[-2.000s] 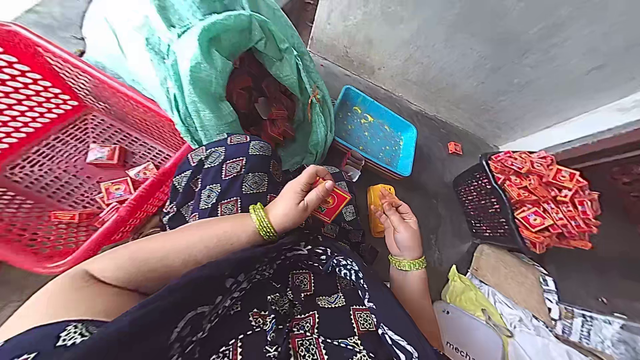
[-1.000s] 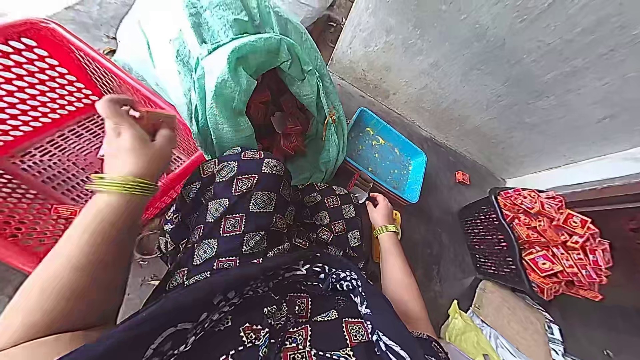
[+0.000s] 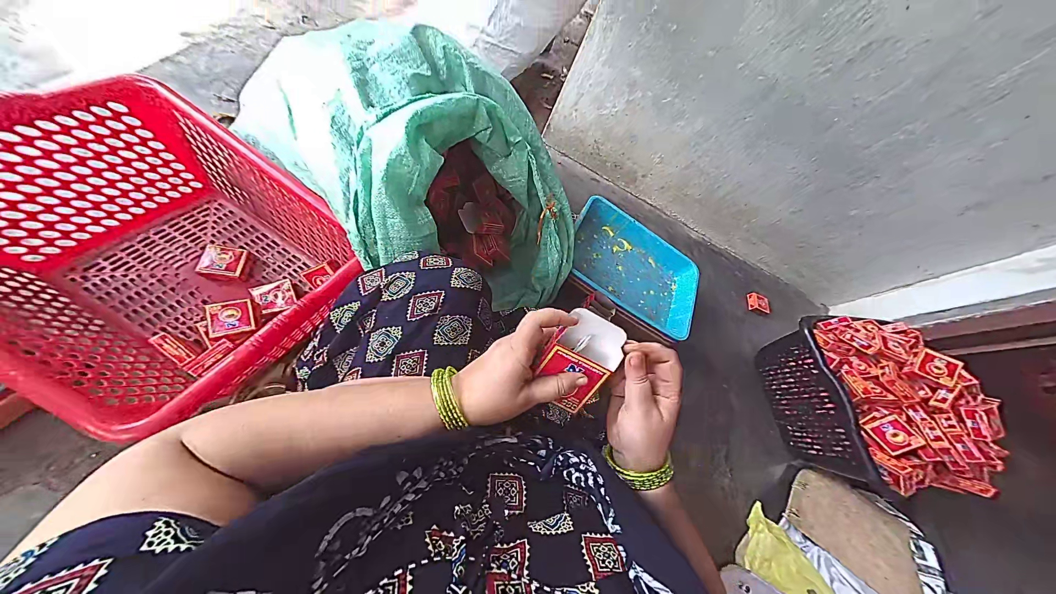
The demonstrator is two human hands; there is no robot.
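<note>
Above my lap, my left hand (image 3: 516, 367) grips a small red cardboard box (image 3: 572, 379) by its sides, with the white inner flap up and the top open. Something small and pale shows at its mouth. My right hand (image 3: 645, 400) is at the box's right edge, thumb and fingertips together by the flap; whether they pinch it or a small item, I cannot tell. Beyond my knees a green woven sack (image 3: 388, 173) gapes, with many red boxes (image 3: 487, 223) inside. Several similar boxes (image 3: 230, 318) lie in the red plastic basket (image 3: 198, 140) at left.
A blue plastic tray (image 3: 684, 289) with yellow bits stands right of the sack, near a grey wall (image 3: 792, 124). One red box (image 3: 757, 304) lies on the floor. At right, a black basket (image 3: 804, 396) is heaped with red boxes. A yellow bag (image 3: 771, 553) lies at the lower right.
My left hand has come back from over the red basket to my lap and now holds an open box. My right hand has moved from near the blue tray to this box.
</note>
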